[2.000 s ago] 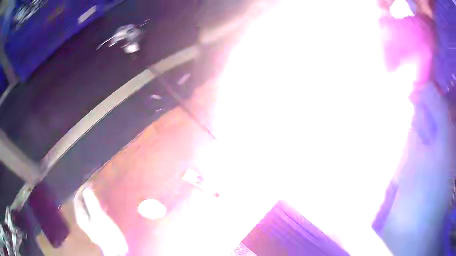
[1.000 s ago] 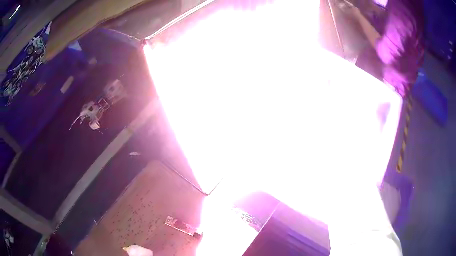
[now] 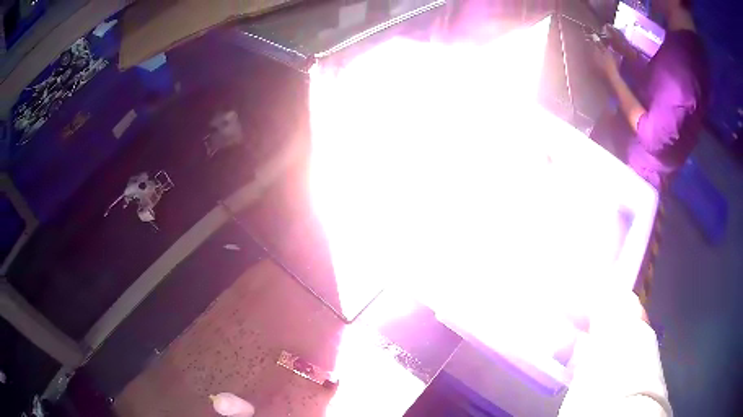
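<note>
The tan cardboard sheet [image 3: 244,326], with dark spots, lies at the lower left of the glare. The white squeeze bottle [image 3: 234,405] lies on it at the bottom edge, its yellowish nozzle pointing left. A brass-coloured strip [image 3: 306,368] lies near the sheet's right edge, its right end against the glare. Neither of my hands can be seen. A pale, washed-out shape like a sleeve is at the lower right; any hand beyond it is lost in glare.
A white toy [image 3: 142,192] and a blurred second one [image 3: 226,130] stand on the dark line beyond a pale rail [image 3: 155,273]. Clustered toys [image 3: 57,85] are at upper left. A very bright box-like glare fills the centre. A person in purple [image 3: 672,98] is at upper right.
The gloved left hand seen at lower left two seconds ago is out of view. The view has swung, so the glare and the person sit differently. The pale sleeve-like shape shows more at lower right.
</note>
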